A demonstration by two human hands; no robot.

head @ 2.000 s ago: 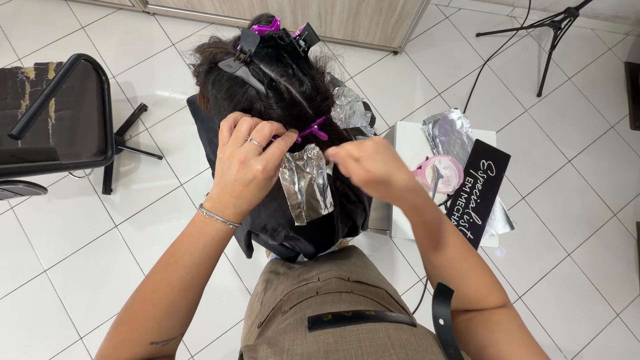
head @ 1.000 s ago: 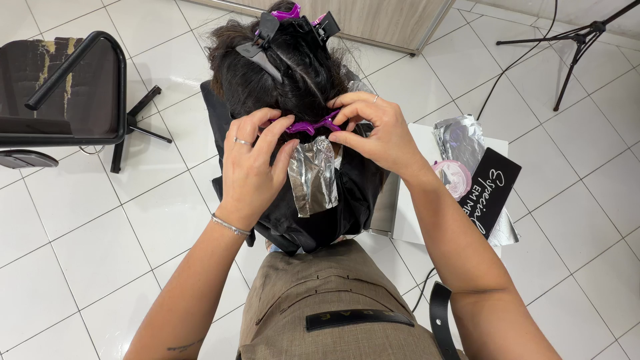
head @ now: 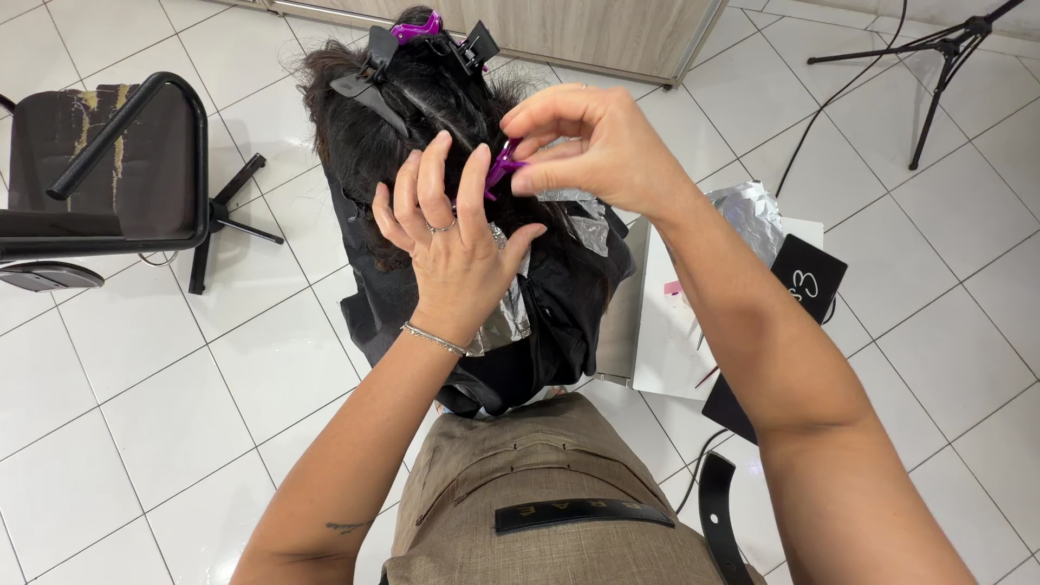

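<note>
My right hand (head: 589, 146) grips a purple hair clip (head: 504, 165) between thumb and fingers, at the back of a seated person's dark hair (head: 349, 150). My left hand (head: 459, 244) lies just left of the clip, fingers spread against the hair, with nothing seen held in it. Beneath my left palm hangs a folded foil strip (head: 508, 317), partly hidden. More foil (head: 589, 227) shows at the right side of the head. Black clips (head: 370, 89) and another purple clip (head: 417, 28) hold the upper hair. A black cape (head: 544, 345) covers the person's back.
On the right, a white-topped stand (head: 662, 345) bears foil sheets (head: 743, 219) and a black sign with writing (head: 808, 276), partly behind my right forearm. A worn black chair (head: 106, 162) is at the left. A wooden cabinet (head: 569, 36) and a black tripod (head: 946, 53) stand beyond.
Both hands were on a purple clip lying across the hair above the foil a second ago. Now my right hand holds the clip tilted, farther up, and my left hand lies spread over the foil's top.
</note>
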